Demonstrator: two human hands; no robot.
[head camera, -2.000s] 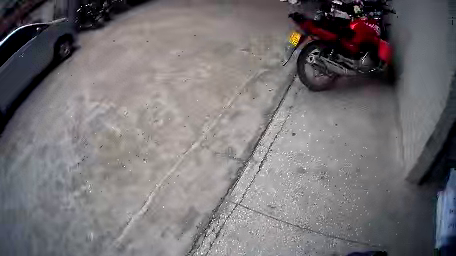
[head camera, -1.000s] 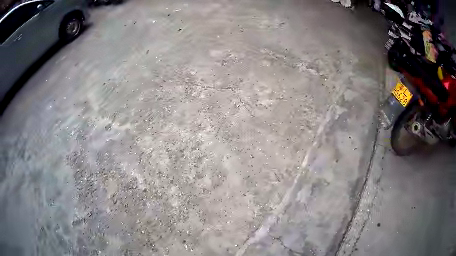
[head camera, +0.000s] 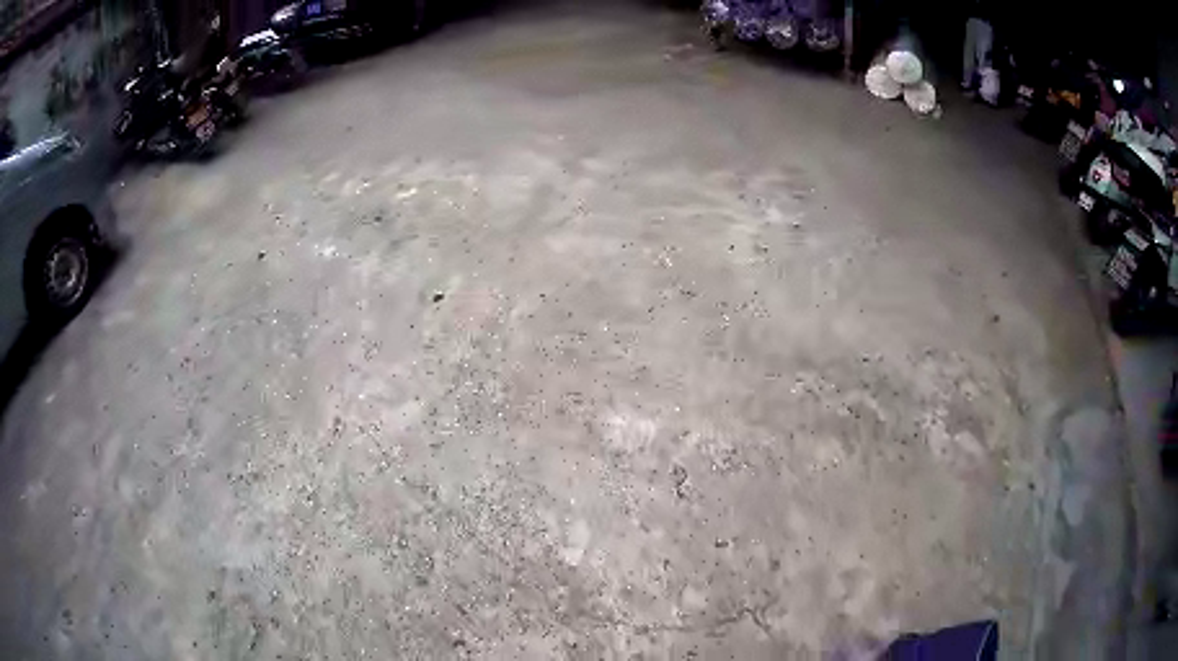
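Note:
Neither my left hand nor my right hand can be made out. A small piece of dark blue cloth (head camera: 950, 642) pokes in at the bottom edge, right of the middle. Its rest is cut off, and I cannot tell what holds it. A blurred purplish patch lies just left of it. Concrete ground (head camera: 556, 387) fills most of the view in front of me.
A grey-green car (head camera: 39, 194) stands at the left edge. Dark motorbikes (head camera: 175, 110) stand behind it. Scooters (head camera: 1137, 181) line the right edge. White round roll ends (head camera: 904, 78) are stacked at the back right, near a person's legs (head camera: 977, 58). Wrapped rolls (head camera: 775, 23) lie at the back.
The view has moved forward and turned right. The red motorbike has left the view. The roll ends, more scooters and the blue cloth now show. The car sits lower at the left edge.

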